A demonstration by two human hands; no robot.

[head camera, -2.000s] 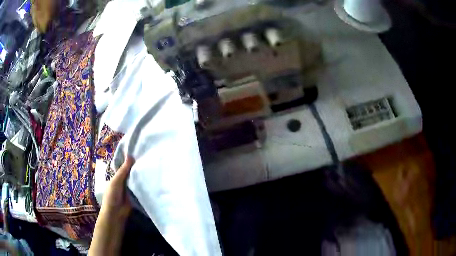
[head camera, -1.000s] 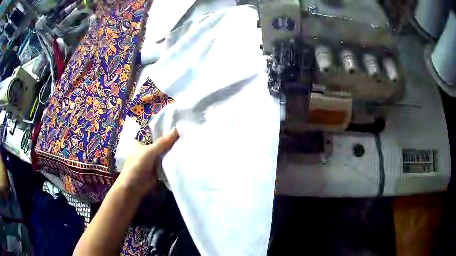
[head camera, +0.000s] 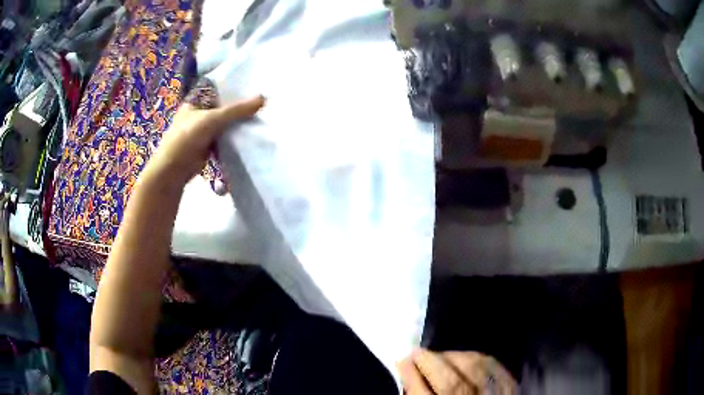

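The white lining (head camera: 340, 170) lies spread from the overlock machine's (head camera: 533, 69) needle area down past the table's front edge, narrowing to a low corner. My left hand (head camera: 204, 127) grips its left edge, thumb on top, with a bit of batik fabric showing beside the hand. My right hand (head camera: 455, 374) is at the bottom edge of the picture, partly cut off, with its fingers pinching the low corner of the lining. The cloth's right edge runs straight down beside the dark presser foot area (head camera: 448, 73).
A large batik panel (head camera: 127, 131) is draped at the left, beside cables and a second sewing machine (head camera: 27, 131). Four pale tension dials (head camera: 548, 62) stick out on the machine front. Part of a white thread cone (head camera: 692, 50) shows at the upper right.
My left hand has moved up along the cloth's left edge. My right hand has come into view at the bottom, holding the low corner. The view has shifted to the right overall.
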